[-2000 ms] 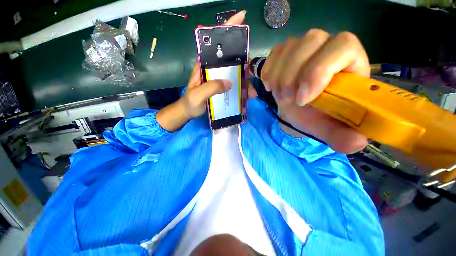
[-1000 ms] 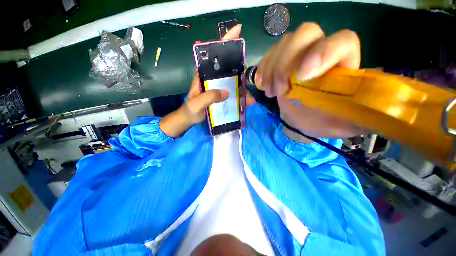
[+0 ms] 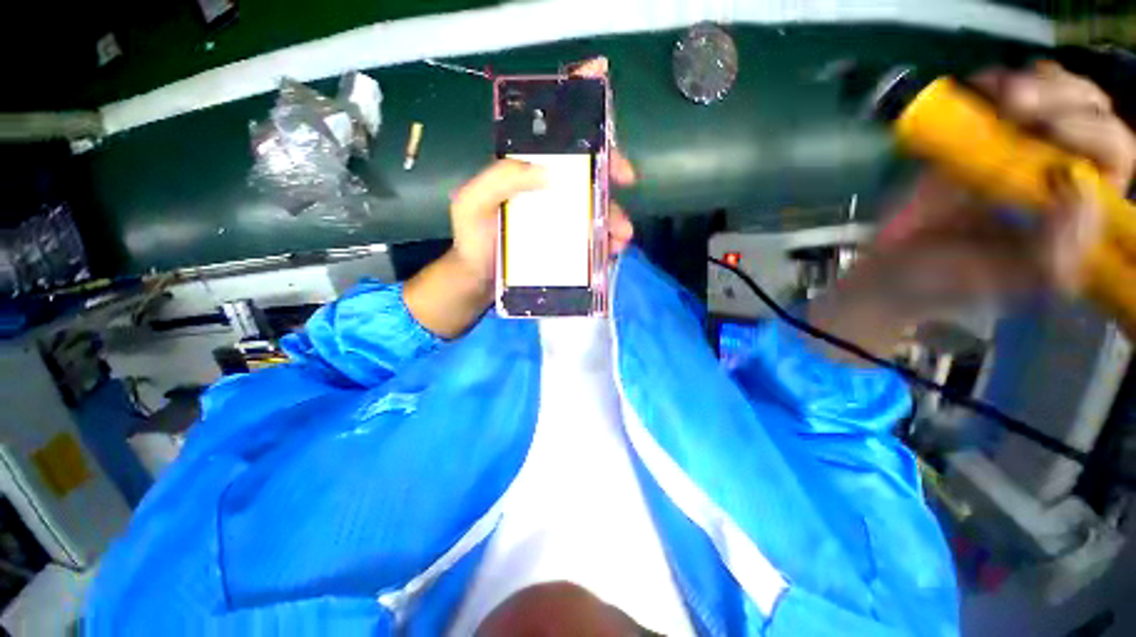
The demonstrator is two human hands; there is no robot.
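Note:
A smartphone without back cover (image 3: pixel 546 131) is held upright in front of my chest. It has a pink-red rim, a black upper part and a bright white battery (image 3: pixel 554 230) with yellow edges. My left hand (image 3: pixel 480 224) grips it from the left side, with the thumb on the battery's upper edge and fingertips showing at the right edge. My right hand (image 3: pixel 1046 174), blurred, is at the upper right, away from the phone. It holds a yellow corded hand tool (image 3: pixel 990 143), whose dark tip points up and left. The tool's rear end leaves the picture.
On the dark green bench (image 3: pixel 436 205) lie a crumpled clear plastic bag (image 3: pixel 305 149), a small yellow stick (image 3: pixel 414 146) and a grey speckled disc (image 3: pixel 705 62). A black cable (image 3: pixel 872 361) hangs at the right. Machine parts stand on both sides.
My right hand and the yellow tool have moved away from the phone, to the right. The battery now looks brighter. My left thumb has moved up on the phone.

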